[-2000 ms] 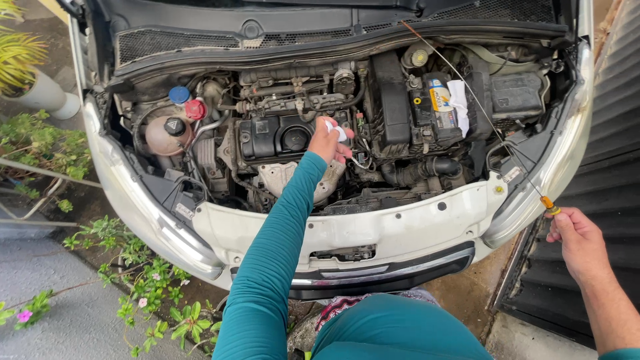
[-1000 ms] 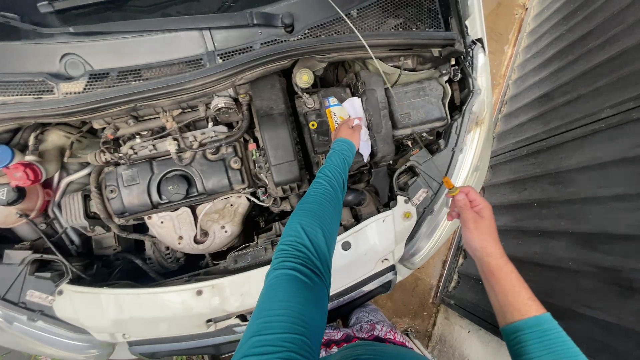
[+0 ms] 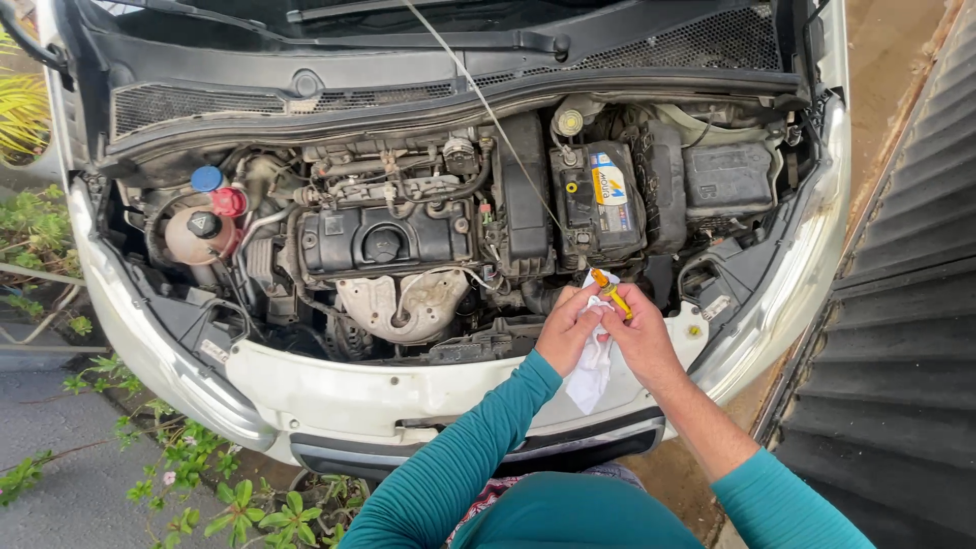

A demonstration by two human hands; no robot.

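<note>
Both my hands are together over the front edge of the engine bay, just below the car battery (image 3: 602, 198). My left hand (image 3: 566, 328) grips a white cloth (image 3: 589, 381), which hangs down between the hands. Between finger and thumb, my right hand (image 3: 640, 332) holds the yellow-orange handle of a dipstick (image 3: 612, 293), its orange end against the cloth. A long thin rod (image 3: 488, 107) runs up over the engine bay towards the windscreen; its lower end shows near the battery's left side. Left of my hands lies the black engine cover with its oil filler cap (image 3: 383, 245).
A coolant reservoir (image 3: 200, 236) with a black cap stands at the left, beside blue and red caps. The metal exhaust heat shield (image 3: 400, 305) is left of my hands. The white front panel (image 3: 328, 389) runs across below. A dark corrugated gate (image 3: 900, 343) stands right; plants grow at the left.
My left hand has moved from the battery to my right hand, bringing the white cloth from the battery top. My right hand, with the yellow-orange handle, has moved in from the car's right side.
</note>
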